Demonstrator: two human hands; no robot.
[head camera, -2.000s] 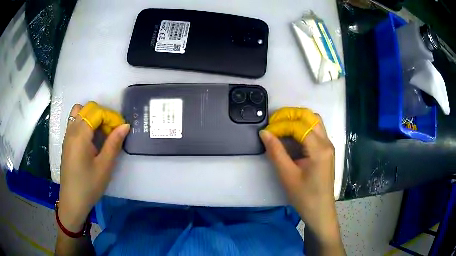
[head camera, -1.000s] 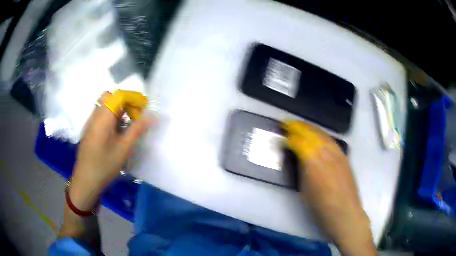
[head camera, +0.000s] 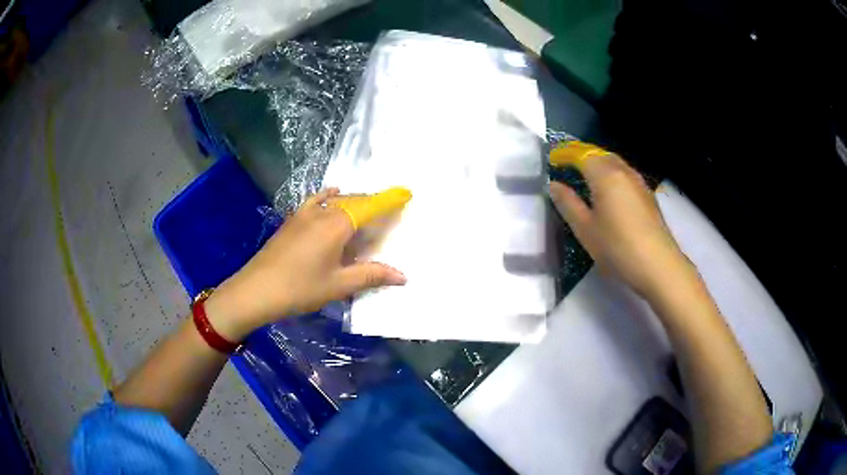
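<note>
A stack of white film sheets with grey cutouts along its right side lies in front of me on crinkled plastic. My left hand, with yellow finger cots and a red bracelet, rests on the sheets' left part, thumb and fingers apart. My right hand, also with yellow finger cots, is at the sheets' right edge, thumb and fingers apart. A smartphone with a white label lies on the white mat at the lower right, partly hidden by my right forearm.
Crinkled clear plastic wrapping lies left of and behind the sheets. A large blue bin stands at the left beside the bench. The white mat is at the lower right. The floor with a yellow line shows at far left.
The view has turned left, bringing the film sheets to the middle. My right hand has left the smartphone and moved to the sheets' right edge. My left hand now lies over the sheets.
</note>
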